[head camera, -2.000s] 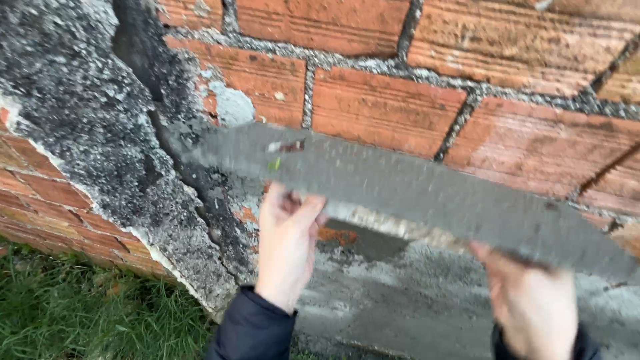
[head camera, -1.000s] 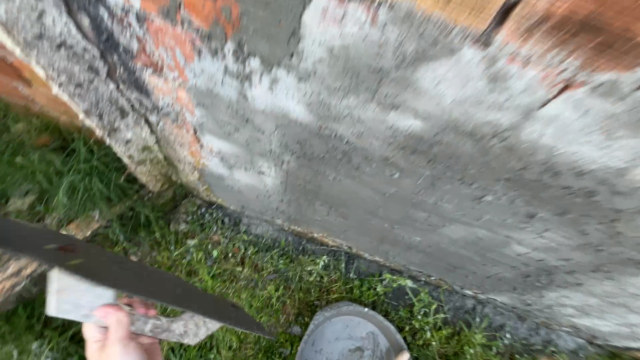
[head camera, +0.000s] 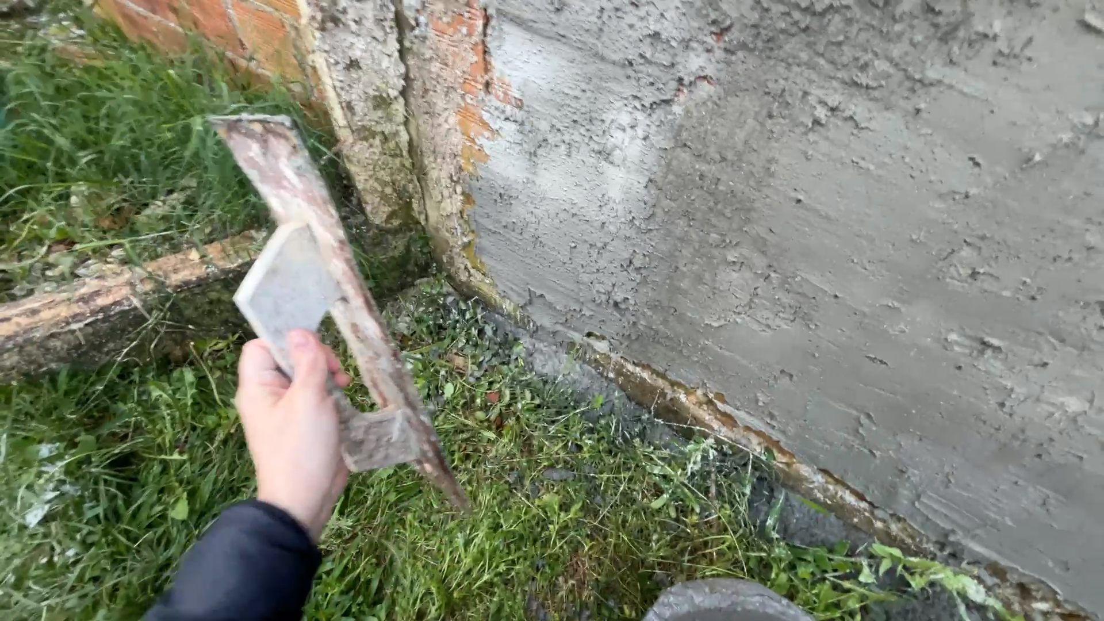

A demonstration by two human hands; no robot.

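Note:
My left hand [head camera: 297,418], in a dark sleeve, grips the handle of a worn wooden plastering float [head camera: 345,285]. The float's long narrow board is tilted, its upper end leaning to the left, with mortar stains on it. It is held over the grass, left of the wall and apart from it. Fresh grey mortar [head camera: 776,259] covers the wall on the right, rough near the top and smoother lower down. My right hand is out of view.
The rim of a mortar-smeared bucket [head camera: 724,599] shows at the bottom edge. A low concrete curb [head camera: 129,297] runs through the grass at the left. A rough concrete pillar [head camera: 366,112] stands at the wall's corner, with bare brick [head camera: 216,30] beyond.
Two seconds ago both hands held the long board against the brick wall. Now the left hand alone is seen holding it, away from the wall. The view has swung down.

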